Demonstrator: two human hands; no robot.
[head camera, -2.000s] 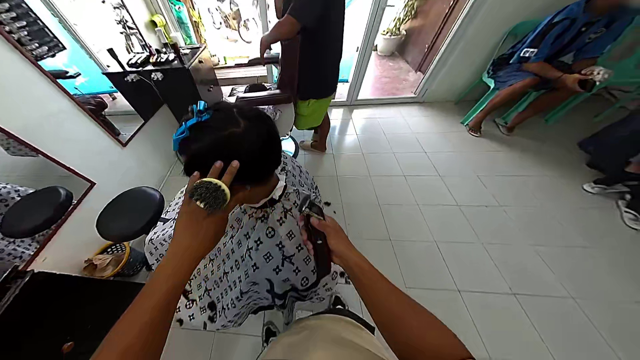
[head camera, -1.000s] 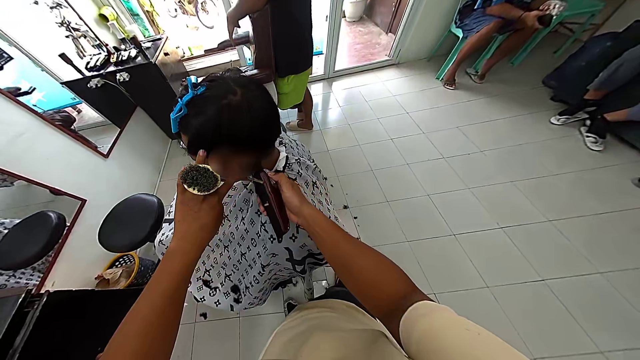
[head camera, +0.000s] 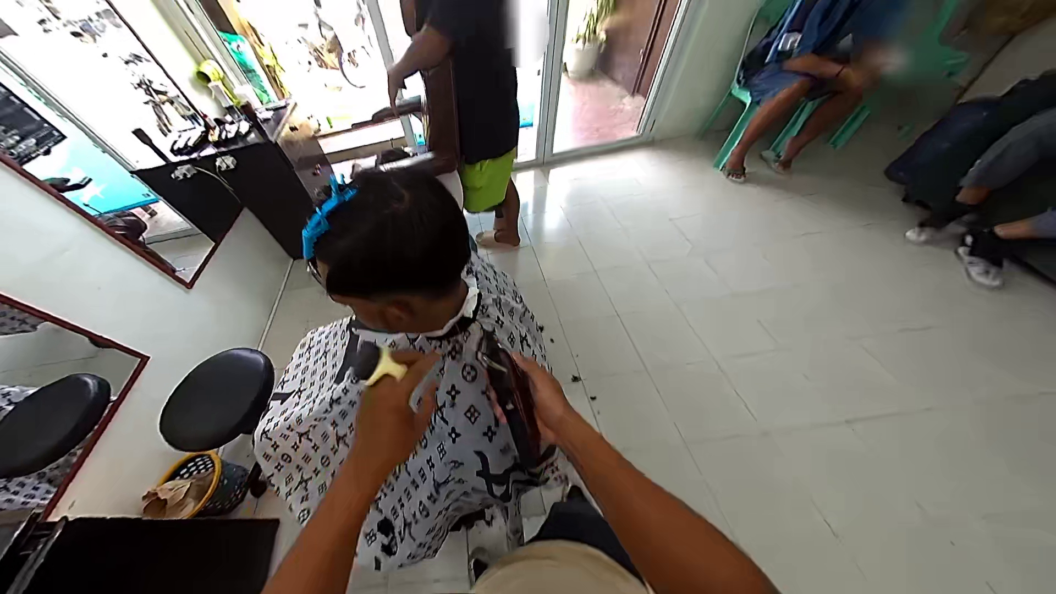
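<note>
A seated person's head with dark hair (head camera: 396, 231) faces left, with blue hair clips (head camera: 326, 216) on its far upper side. A white patterned cape (head camera: 437, 437) covers the body, and a white strip (head camera: 472, 299) rings the neck. My left hand (head camera: 396, 404) holds a small round brush (head camera: 373, 363) with dark bristles and a pale yellow back, in front of the cape. Behind the neck, my right hand (head camera: 528, 392) is closed around a dark hair clipper (head camera: 511, 404), its head pointing up and to the left. Neither hand touches the hair.
A black stool (head camera: 219, 398) and a basket (head camera: 216, 487) stand at left, below wall mirrors (head camera: 177, 247). A counter (head camera: 239, 169) with tools is beyond. Another person (head camera: 487, 91) stands by a barber chair (head camera: 440, 91). People sit at right; hair bits lie on the tiled floor (head camera: 709, 355).
Both hands have drawn back from the nape, where they were one second ago. The brush's bristles, which faced me before, now point left. The clipper remains in my right hand.
</note>
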